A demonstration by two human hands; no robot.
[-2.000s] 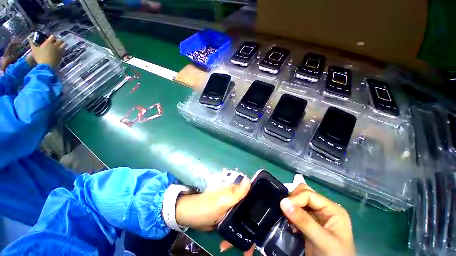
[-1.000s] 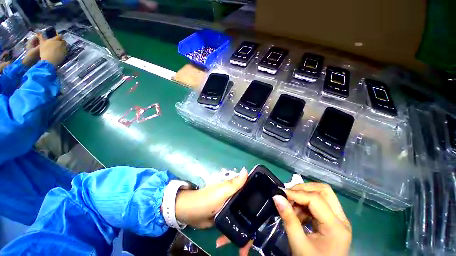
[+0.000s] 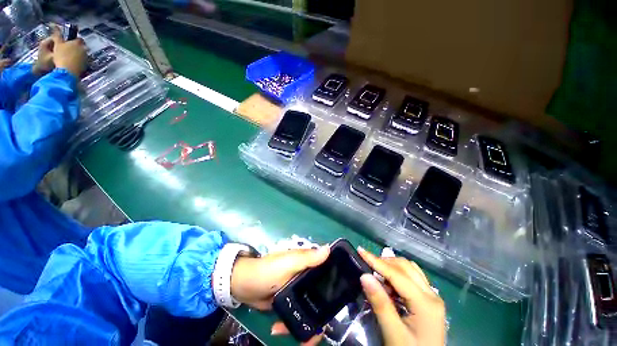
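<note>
My left hand (image 3: 270,276) holds a black handheld device (image 3: 321,290) tilted over the front edge of the bench, its dark display side up. My right hand (image 3: 406,297) is at the device's right edge, with thumb and forefinger at the upper right of the display. Clear shiny film (image 3: 353,327) shows below the device beside my right fingers; I cannot tell how it is held. A bit of white material (image 3: 387,252) shows just behind my right fingers.
A clear blister tray (image 3: 473,260) holds two rows of devices. Behind it are a blue parts bin (image 3: 281,76) and brown cardboard (image 3: 460,54). Scissors (image 3: 128,135) and reddish frames (image 3: 199,153) lie left on the green bench (image 3: 223,196). Another person's blue sleeve (image 3: 40,128) is at left.
The view has shifted, showing more devices at the right edge. Both hands and the device sit slightly further left in the picture. My right fingers have moved up along the device's edge.
</note>
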